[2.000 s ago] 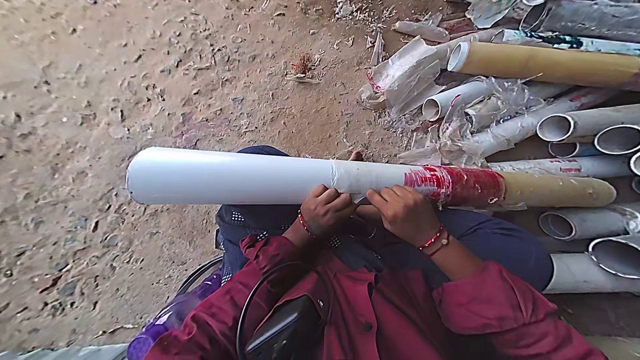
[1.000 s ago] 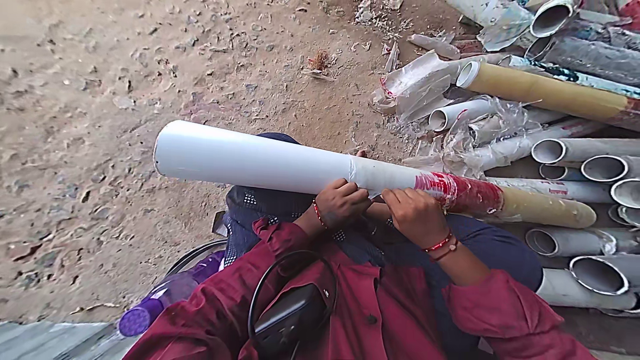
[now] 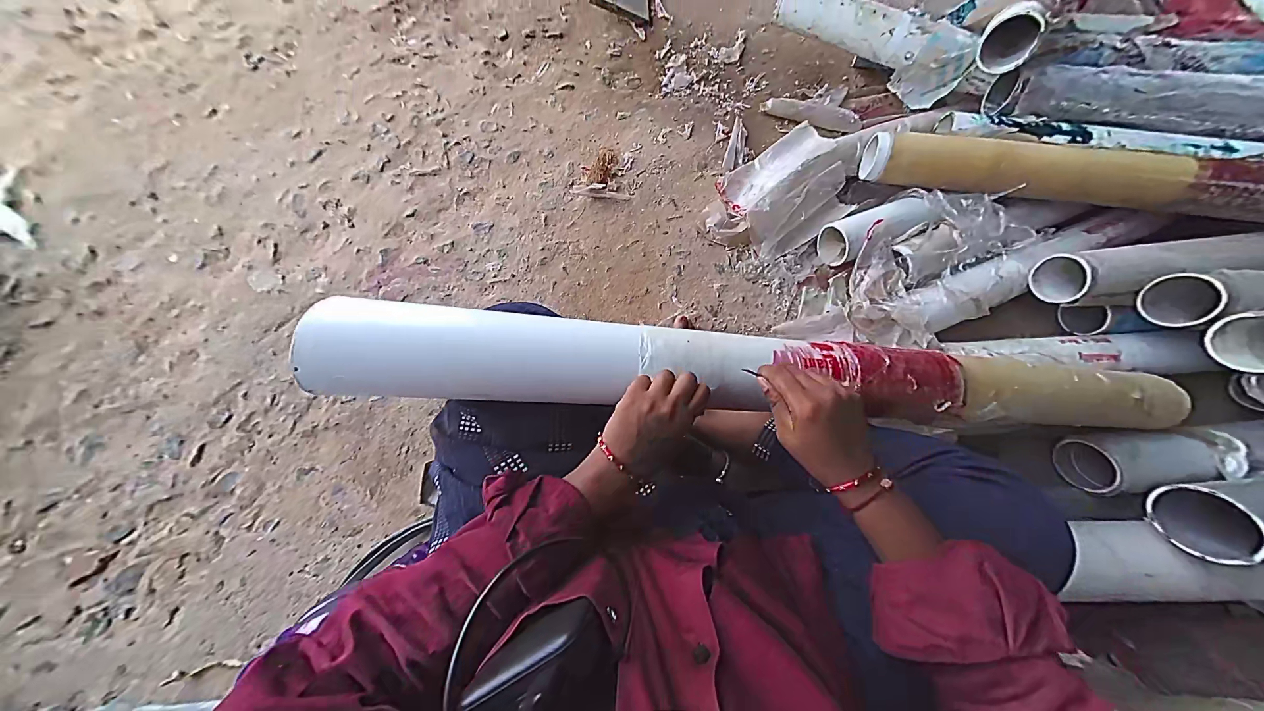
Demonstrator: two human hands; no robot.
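Note:
A long white plastic pipe (image 3: 474, 351) lies across my lap, wrapped toward its right part in clear film (image 3: 706, 357), a red printed band (image 3: 889, 375) and a tan section (image 3: 1071, 390). My left hand (image 3: 660, 410) rests with curled fingers against the near side of the pipe, at the left part of the film; whether it grips anything is hidden. My right hand (image 3: 815, 410) pinches a small thin dark pointed tool (image 3: 752, 372), whose tip shows over the film just left of the red band.
Many used pipes (image 3: 1116, 272) are piled at the right, some under my right knee. Torn clear plastic film (image 3: 790, 193) and white scraps (image 3: 691, 74) lie by the pile. Rough dirt ground (image 3: 197, 247) with small stones spreads at the left. A black cable (image 3: 484, 612) hangs at my chest.
My right hand has moved right along the pipe, away from my left hand, and the thin tool's tip now shows. The pipe, slanted one second ago, lies nearer level in view.

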